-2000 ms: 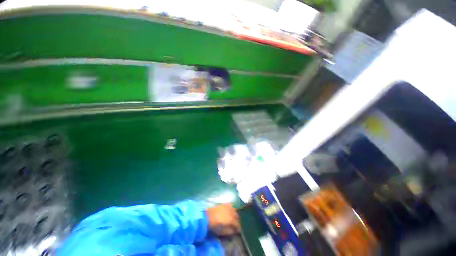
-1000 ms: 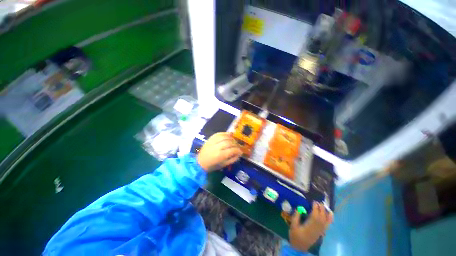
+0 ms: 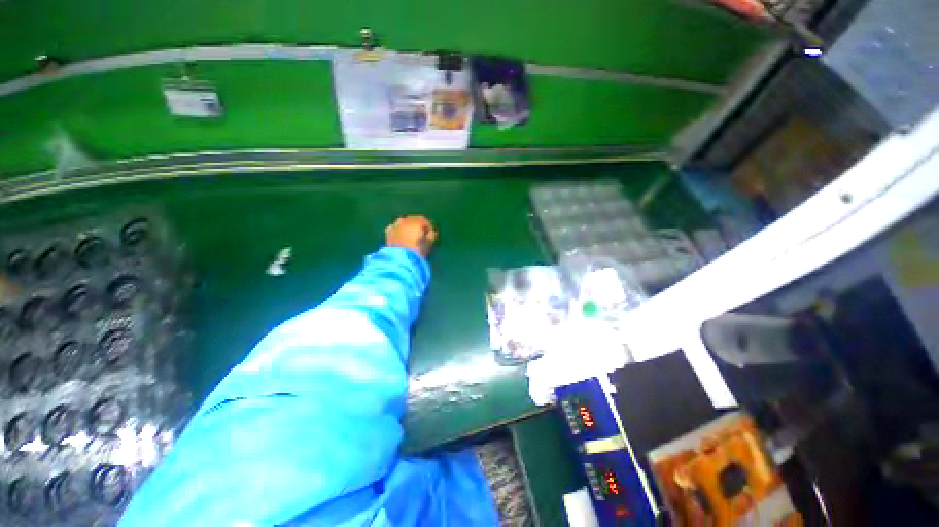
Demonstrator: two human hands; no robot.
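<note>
My left hand [image 3: 412, 235], in a blue sleeve, is stretched out over the green bench [image 3: 309, 206]. Its fingers look curled, but whether they hold a small part cannot be told. My right hand is out of the picture. The orange fixture [image 3: 708, 473] with a dark centre sits at the lower right on the machine's plate, cut off by the lower edge. A clear blister tray [image 3: 82, 355] with rows of dark round shapes lies at the far left.
Clear plastic bags [image 3: 530, 304] lie right of my left hand, with a clear grid tray [image 3: 592, 218] behind them. The blue control panel [image 3: 607, 453] and white hood frame [image 3: 783, 226] are at the right. A small white piece [image 3: 279, 261] lies left of the hand.
The view has swung left from the machine. My left hand has left the orange fixture and reaches over the bench. My right hand, earlier by the green button, is out of view.
</note>
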